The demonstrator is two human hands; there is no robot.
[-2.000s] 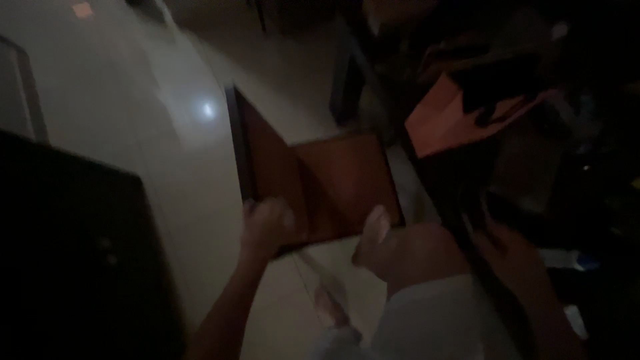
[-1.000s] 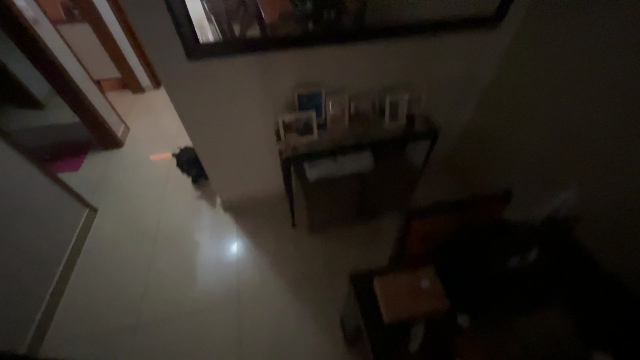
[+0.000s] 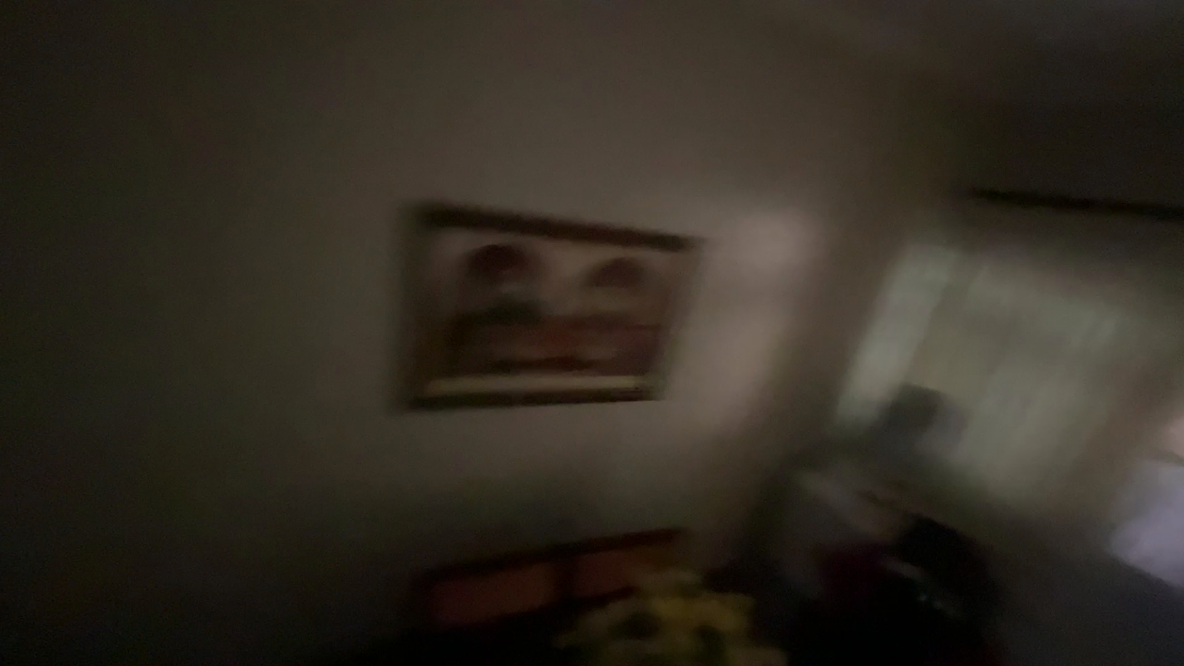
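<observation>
Neither my left hand nor my right hand shows in the head view, so what they hold or touch is hidden. The view is dark and badly blurred. A framed picture [image 3: 546, 314] with a dark frame hangs on a pale wall. Below it, near the bottom edge, is the top of a reddish panel with a dark edge [image 3: 499, 592], perhaps a chair back. In front of the panel shows a yellowish thing [image 3: 675, 629] too blurred to name.
At the right a pale curtain [image 3: 1017, 370] hangs under a dark rod [image 3: 1073, 199]. Dark, heaped things [image 3: 906, 564] lie below it, with some red among them. A bluish-white patch lies at the far right edge.
The view has swung up and away from the floor to the wall. Both hands, seen at a reddish-brown seat or panel two seconds ago, are out of view.
</observation>
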